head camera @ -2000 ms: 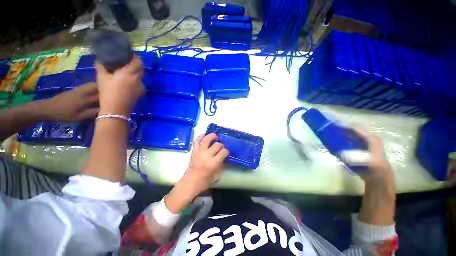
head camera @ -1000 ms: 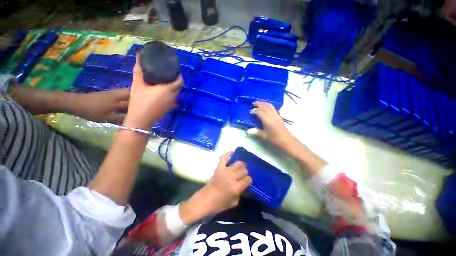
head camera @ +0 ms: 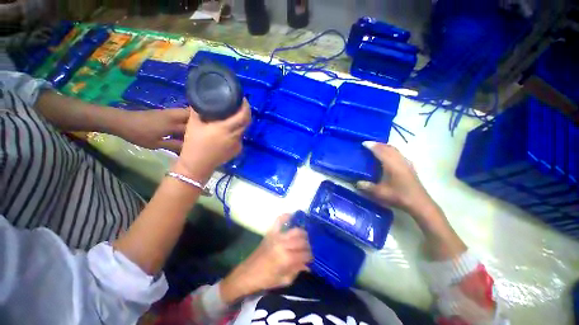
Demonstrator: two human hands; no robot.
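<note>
My left hand (head camera: 273,257) is shut on the left end of a dark blue case (head camera: 335,255), held tilted at the table's front edge. A glossy recessed case (head camera: 352,214) lies just beyond it, partly overlapping it in view. My right hand (head camera: 403,181) has its thumb and fingers around the right end of another blue case (head camera: 345,157), at the near end of a column of cases (head camera: 368,101). Short cord tails stick out to that column's right. My left fingertips are partly hidden by the case.
At left a neighbour's hand holds a dark round-based bottle (head camera: 214,92) over rows of blue cases (head camera: 263,172). Two stacked cases (head camera: 384,60) and loose cords are at the back. A blue cord bundle (head camera: 466,57) and a dense block of cases (head camera: 527,152) are at right.
The view has swung right. My right hand has gone from carrying a case at right to the column's near end. My left hand now holds a different-looking case, and the recessed case lies free.
</note>
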